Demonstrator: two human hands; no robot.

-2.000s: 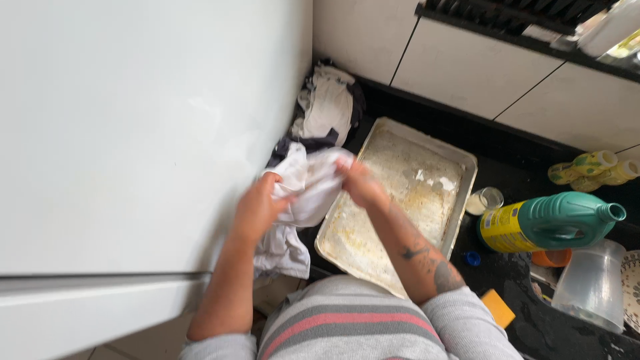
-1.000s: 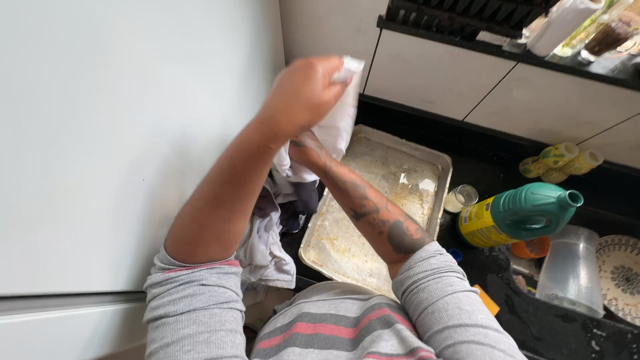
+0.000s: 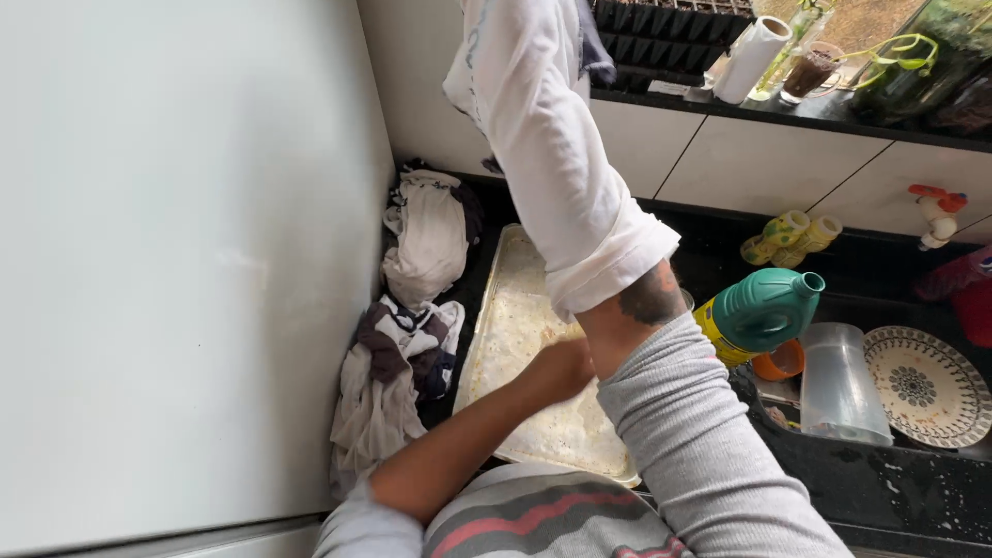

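Note:
A white garment (image 3: 550,147) is drawn like a sleeve over my right forearm, its hem near the tattooed skin below the elbow. Inside the cloth my right hand is hidden, so its fingers cannot be judged. My left hand (image 3: 570,368) is beside the right forearm, just under the garment's hem; its fingertips are mostly hidden. Beneath both arms lies a worn metal baking tray (image 3: 515,310). Two piles of cloth sit left of the tray: a bundled white and dark one (image 3: 426,232) and a crumpled white and brown one (image 3: 380,403).
A large white panel (image 3: 178,256) bounds the left side. To the right stand a green bottle (image 3: 763,310), yellow-green bottles (image 3: 806,240), an orange cup (image 3: 779,360), a clear plastic container (image 3: 841,387) and a patterned plate (image 3: 926,387). A tap (image 3: 938,217) projects from the wall. The ledge holds a paper roll (image 3: 752,62) and plants.
The white cloth, held between both hands earlier, now covers my right forearm, which has extended up and forward. My left hand has come down from its raised position to beside the right forearm.

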